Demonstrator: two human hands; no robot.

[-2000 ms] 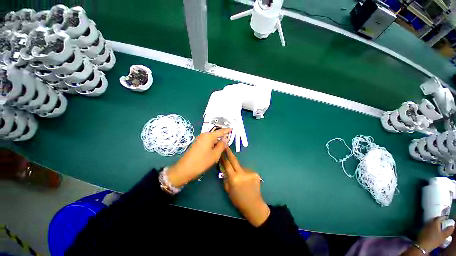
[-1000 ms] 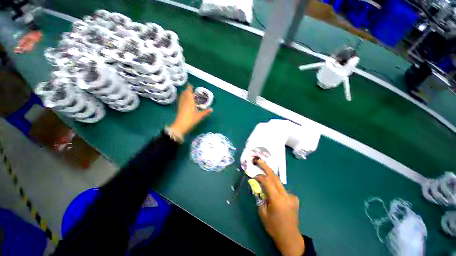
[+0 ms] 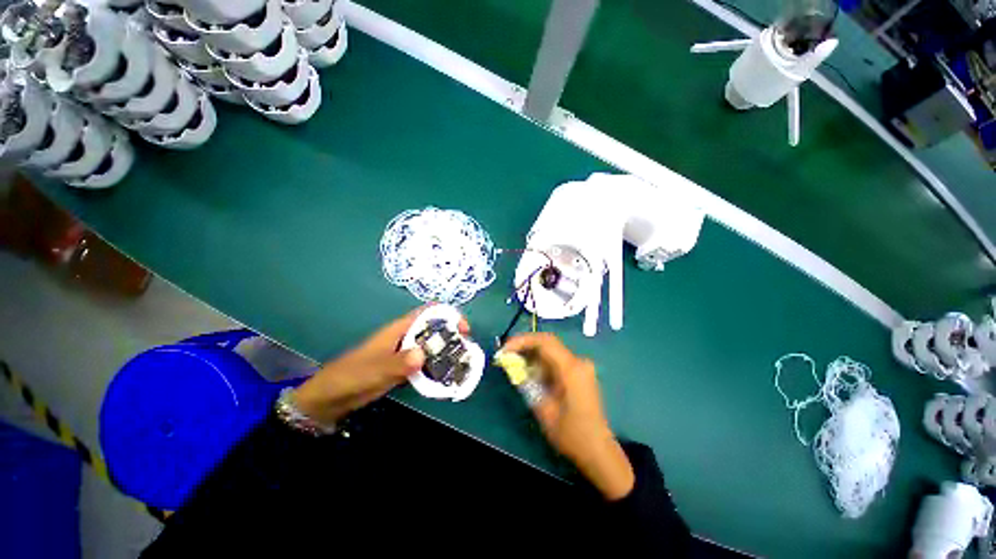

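Note:
My left hand (image 3: 366,366) holds a white camera head shell (image 3: 448,355), its open side with the dark circuit board facing up. The white camera body (image 3: 579,224) lies on the green bench with its round open end (image 3: 555,282) towards me. Thin black, red and yellow wires come out of that opening towards my right hand. My right hand (image 3: 562,399) is just right of the shell, apart from it, with a small yellow-handled tool (image 3: 511,366) in its fingers. The tool's tip is blurred. Two white antennas (image 3: 615,289) lie beside the body.
Piles of white sealing rings lie left of the body (image 3: 439,256) and at the right (image 3: 857,442). Stacked head shells (image 3: 257,55) stand at the upper left, more at the right edge. A grey post (image 3: 559,60) rises from the rail. Another camera unit (image 3: 765,68) is on the belt.
My left hand has picked up the single head shell from beside the stacks and brought it back near the body. My right hand has moved off the body's opening, towards me and left.

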